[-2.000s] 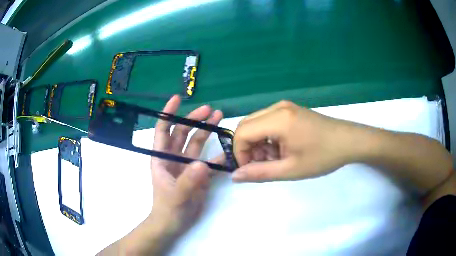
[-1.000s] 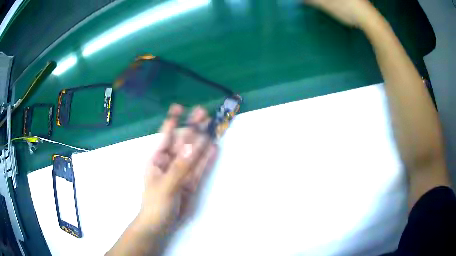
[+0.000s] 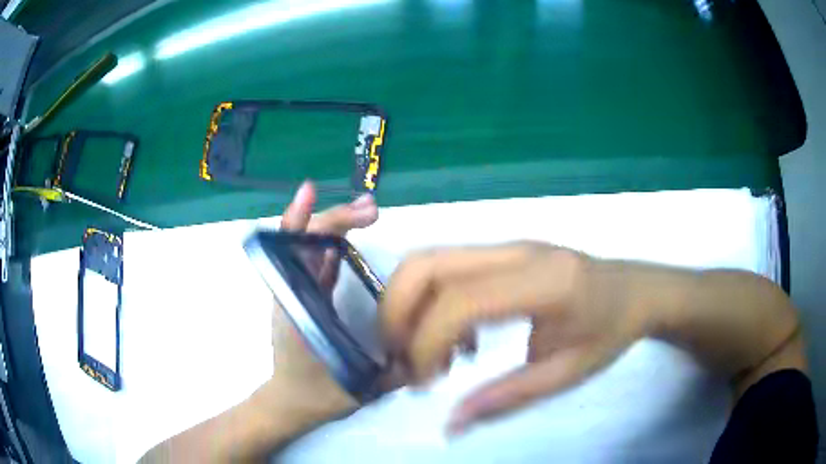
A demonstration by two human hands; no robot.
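Observation:
A black phone middle frame [image 3: 312, 304] is held tilted above the white work sheet, blurred, with one long shiny edge towards me. My left hand [image 3: 303, 349] holds it from behind and below, two fingers showing past its top; the left thumb is hidden. My right hand [image 3: 489, 317] is at the frame's right side, its curled fingertips overlapping the edge and its thumb held apart below. Blur hides whether the right fingers grip it. Another phone middle frame [image 3: 240, 140] lies on the green belt just beyond my left fingers, with orange-gold patches at both ends.
A reference frame [image 3: 100, 308] lies alone on the white work sheet [image 3: 199, 317] at left. Another frame [image 3: 95, 165] lies on the green conveyor belt [image 3: 543, 118] at left, beside a partly visible one. A yellow-tagged cable [image 3: 54, 194] and a brassy guide bar [image 3: 77, 89] are at left.
My right hand has come back from far over the belt to the held frame. My left hand has brought a frame from the belt's edge over the sheet. Another frame now lies beyond my left hand.

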